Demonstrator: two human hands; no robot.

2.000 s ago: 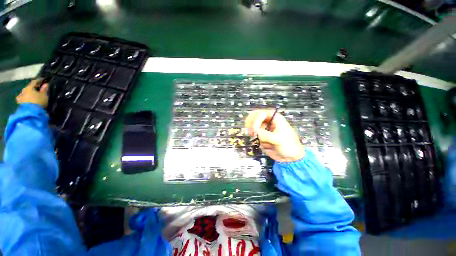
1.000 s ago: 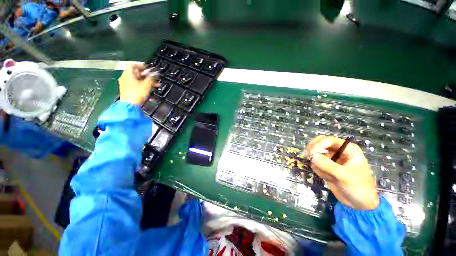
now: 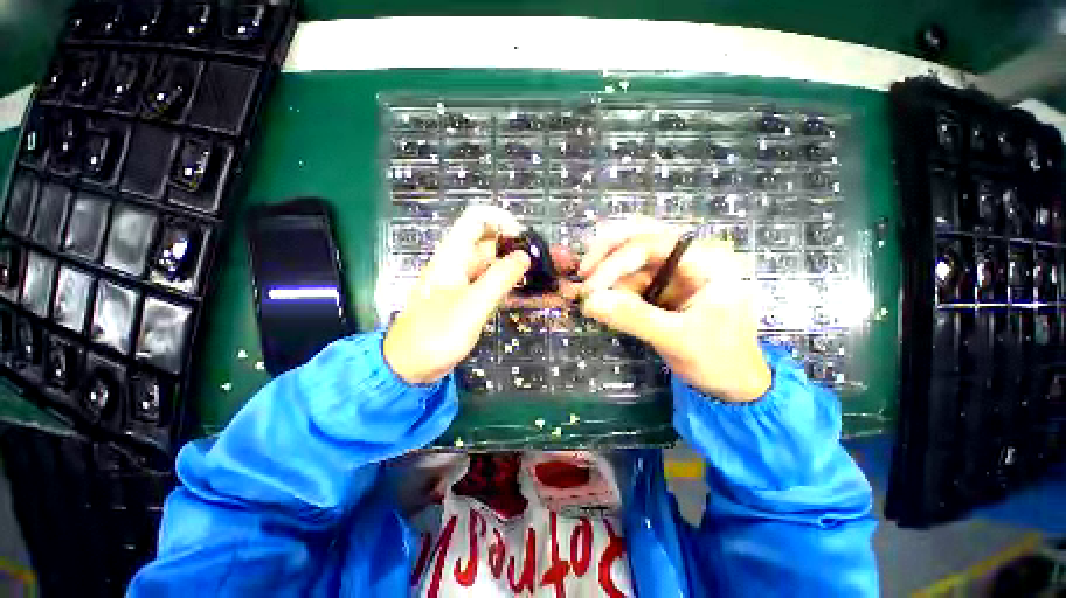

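A small black unit [image 3: 534,264] with a rounded shape is held over the middle of the clear blister tray [image 3: 620,111]. My left hand [image 3: 462,298] pinches it between thumb and fingers. My right hand [image 3: 684,306] is close to the unit's right side, its fingertips almost at it or touching. A thin dark stick [image 3: 671,266], possibly tweezers, is held in my right hand like a pen. Whether a tiny part is between the right fingertips cannot be told. The clear tray has many small pockets with small dark parts and strong glare.
A black tray [image 3: 146,158] with units in some pockets lies at the left, another black tray [image 3: 982,304] at the right. A flat black smartphone-like rectangle [image 3: 299,263] lies left of the clear tray. Small pale specks [image 3: 540,423] lie on the green mat's near edge.
My left hand has moved from the left black tray to over the clear tray and now holds a black unit. My hands have come together. The view has shifted and is closer to the bench.
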